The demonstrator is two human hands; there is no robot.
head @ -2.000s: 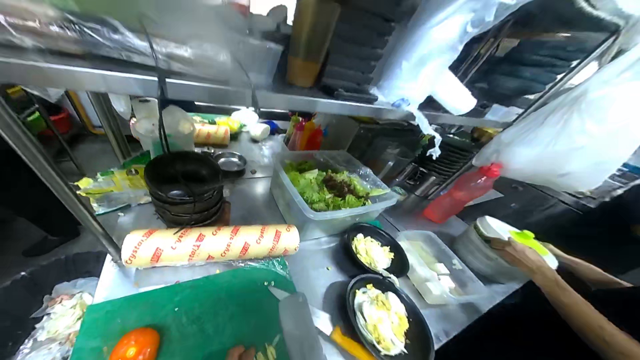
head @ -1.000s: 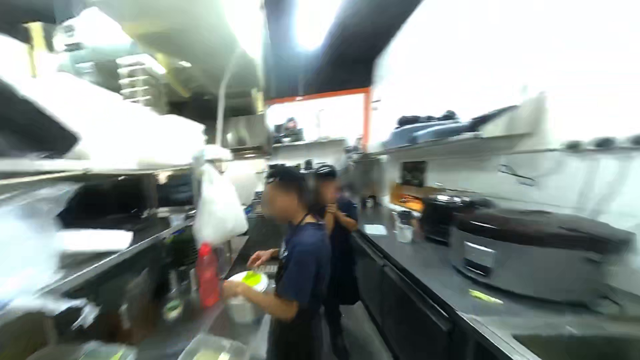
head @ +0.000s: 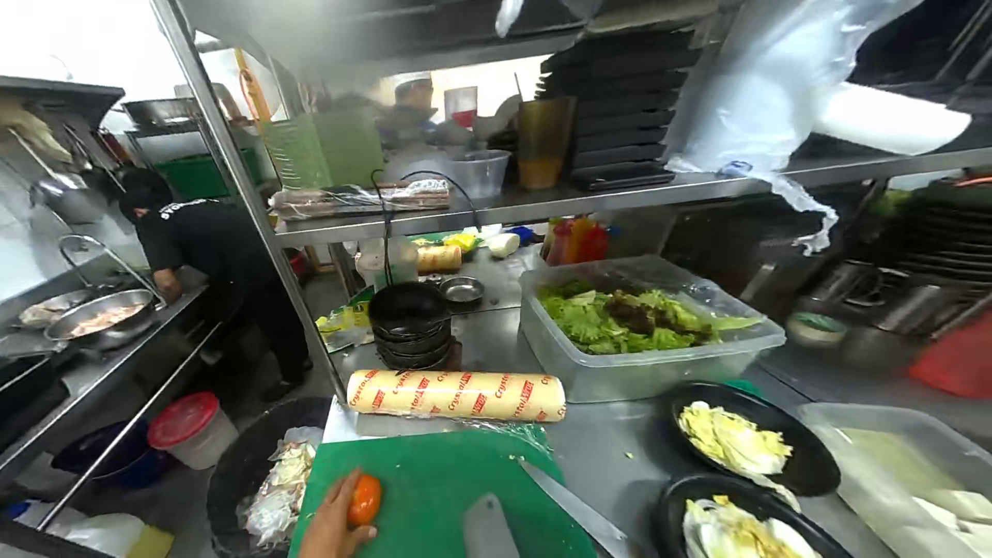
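Observation:
At the lower left of the head view, my left hand (head: 333,521) has its fingers and thumb around an orange-red tomato (head: 364,500) on the green cutting board (head: 422,473). To the right of it, a broad knife blade (head: 490,527) points away from me over the board; its handle is cut off by the frame. A long pointed knife (head: 577,508) lies slanted across the board's right edge. My right hand is out of view. Beyond the board is a printed roll of cling film (head: 457,395).
Right of the board are black bowls (head: 825,473) of cut cabbage and a plastic tub (head: 821,418) of white pieces. Behind are a bin (head: 651,364) of lettuce and stacked black bowls (head: 411,318). A waste bin (head: 225,480) stands left; a steel shelf (head: 620,203) spans above. A person works far left.
The view has swung back to the counter from the aisle. My left hand is now at the tomato, where none showed two seconds ago. The broad blade now lies apart from the long knife.

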